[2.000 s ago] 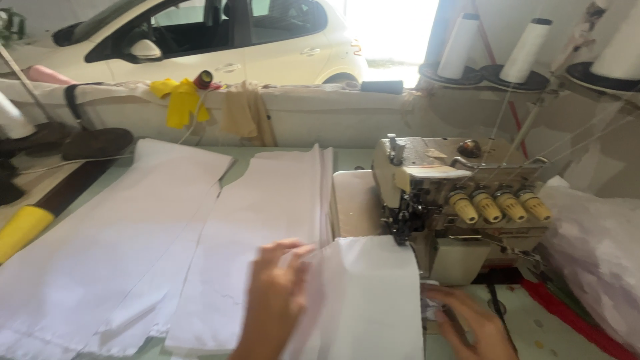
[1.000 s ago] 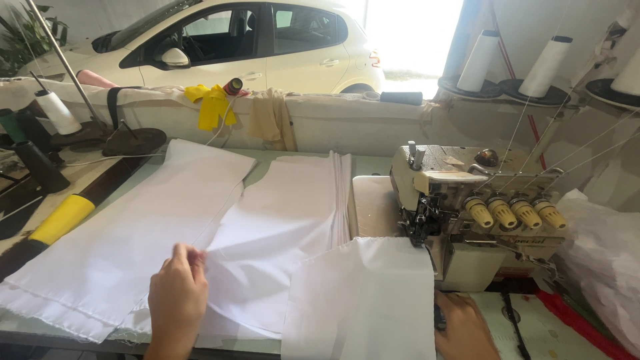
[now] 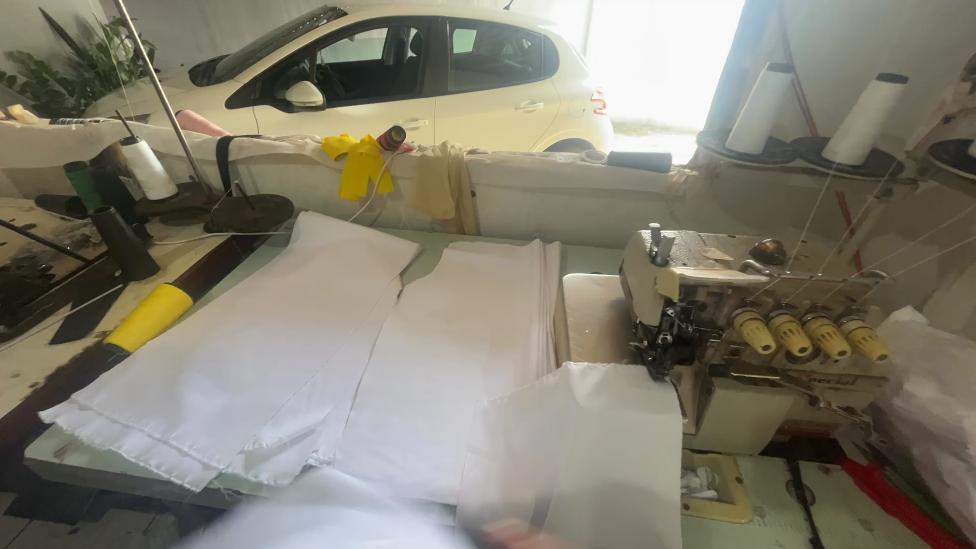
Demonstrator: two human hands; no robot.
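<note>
White fabric (image 3: 625,450) lies in front of the overlock sewing machine (image 3: 755,305), its upper edge close to the presser foot. Two stacks of cut white fabric, the left stack (image 3: 252,343) and the middle stack (image 3: 457,328), rest side by side on the table. Blurred white fabric (image 3: 328,515) crosses the bottom edge. Beside it, a small blurred part of a hand, apparently my right hand (image 3: 526,534), shows at the bottom over the fabric in front of the machine; its grip is unclear. My left hand is not visible.
White thread cones (image 3: 865,118) stand behind the machine. Yellow cloth (image 3: 358,164) hangs on the fabric-covered ledge (image 3: 534,179). At left are a dark thread cone (image 3: 122,244) and a yellow-wrapped bar (image 3: 149,316). A recessed tray (image 3: 743,488) sits right of the fabric; white material (image 3: 930,412) bulges far right.
My left hand has gone from sight. What looks like my right hand has moved left from the fabric's right edge. A blurred piece of white fabric has appeared at the bottom.
</note>
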